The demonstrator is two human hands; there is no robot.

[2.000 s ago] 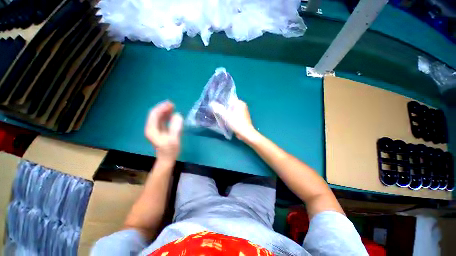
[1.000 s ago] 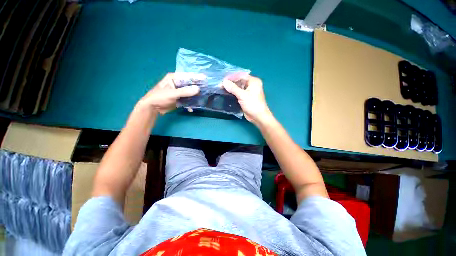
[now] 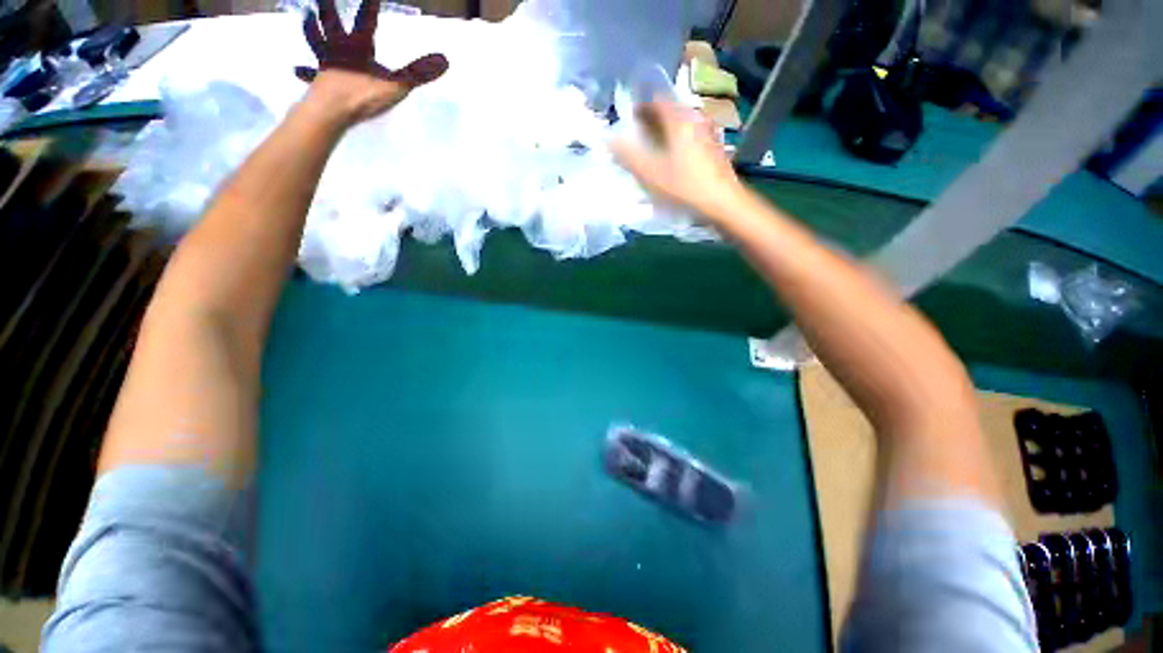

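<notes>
A bagged part (image 3: 672, 476), a greyish wrapped bar, lies alone on the green mat, slanting down to the right. A big white heap of empty poly bags (image 3: 446, 160) lies at the far side of the bench. My left hand (image 3: 357, 74) is over the back left of the heap, empty, with its fingers spread. My right hand (image 3: 676, 151) is blurred at the heap's right end, beside a bluish bag (image 3: 619, 45); whether it grips the bag cannot be told.
Unbagged black parts (image 3: 1074, 587) stand in rows on a cardboard sheet (image 3: 835, 510) at right. A metal post (image 3: 969, 211) rises slanting behind it. Stacked cardboard dividers (image 3: 64, 383) are at far left. A loose clear bag (image 3: 1097, 300) and a dark object (image 3: 880, 109) lie beyond.
The wrapped part has left my hands and lies on the mat. Both hands have moved forward to the bag heap. The view has shifted towards the back of the bench.
</notes>
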